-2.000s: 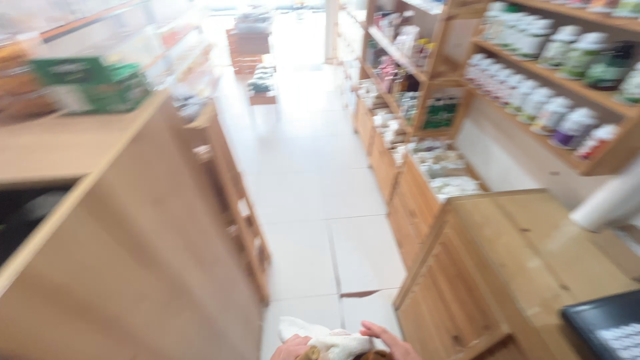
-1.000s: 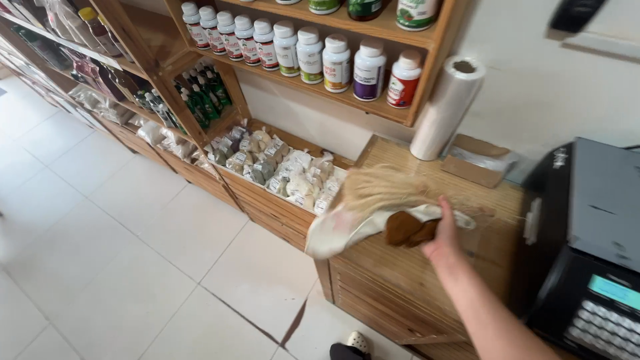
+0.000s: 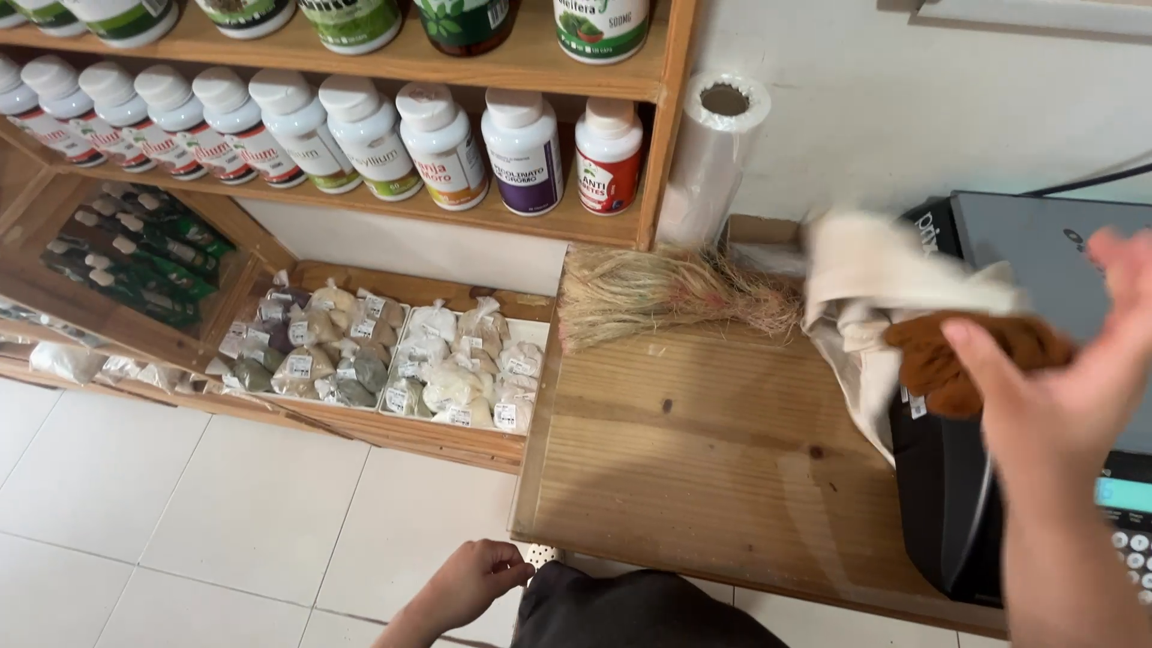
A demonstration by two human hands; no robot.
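A bundle of pale dried plant fibres [image 3: 666, 292] lies across the back left of the wooden counter [image 3: 720, 450]. A cream cloth [image 3: 864, 297], partly blurred, hangs at the left edge of the black scale. Against it is a bunched brown cloth [image 3: 976, 360], over the scale's top. My right hand [image 3: 1071, 360] is over the scale, thumb and fingers spread; the thumb overlaps the brown cloth, and contact is unclear. Low at the counter's front left corner, my left hand [image 3: 477, 580] has curled fingers and nothing visible in it.
A black scale or label printer with keys [image 3: 954, 504] stands on the right of the counter. A roll of clear plastic bags [image 3: 715, 153] stands at the back beside a small cardboard box [image 3: 765, 234]. Shelves of supplement bottles [image 3: 522, 153] and trays of bagged powders [image 3: 450, 378] are to the left.
The fibre bundle, blurred over the counter with the cloths a second ago, now lies on it. My right hand and both cloths have moved right, over the scale. My left hand has come into view.
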